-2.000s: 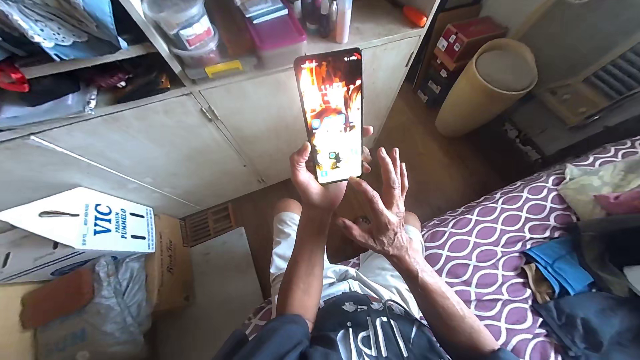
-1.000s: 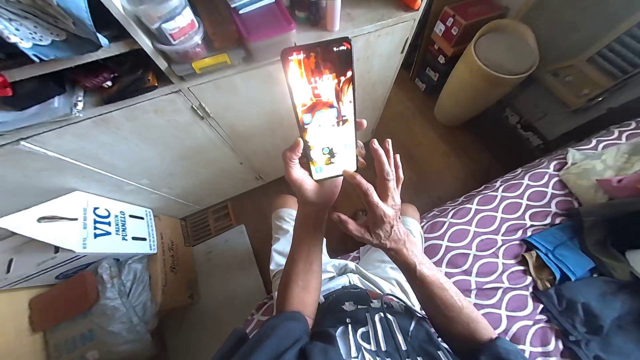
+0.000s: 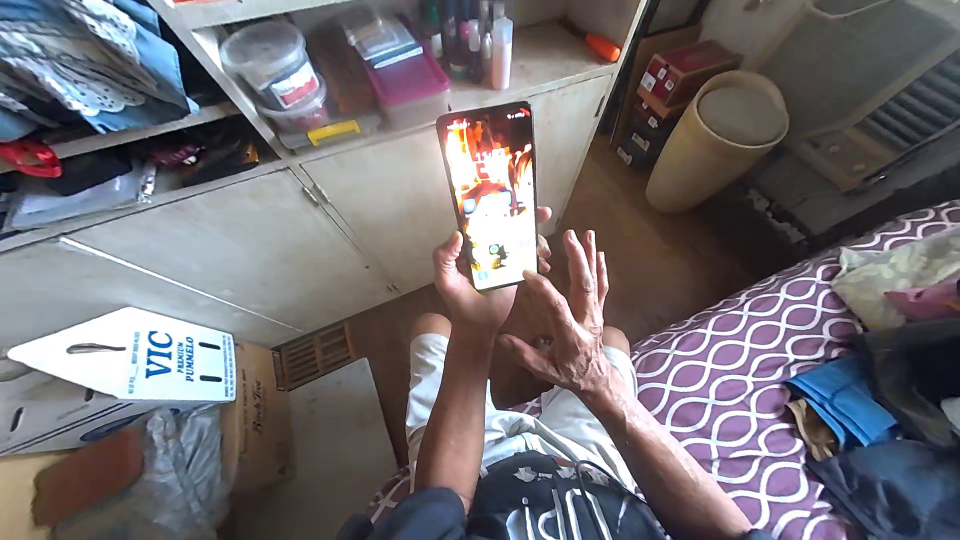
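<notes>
A smartphone with a lit screen stands nearly upright in the middle of the head view. The screen shows a fiery orange and white wallpaper with small icons. My left hand grips its lower part, thumb along the left edge and fingertips at the right edge. My right hand is just to the right and below, fingers spread and nothing held. Its index fingertip is at the phone's lower right corner; whether it touches the glass cannot be told.
A wooden cabinet holds plastic tubs, a pink-lidded box and bottles. Cartons lie at lower left. Shoe boxes and a tall cream bin stand at upper right. Clothes lie on the purple patterned bed.
</notes>
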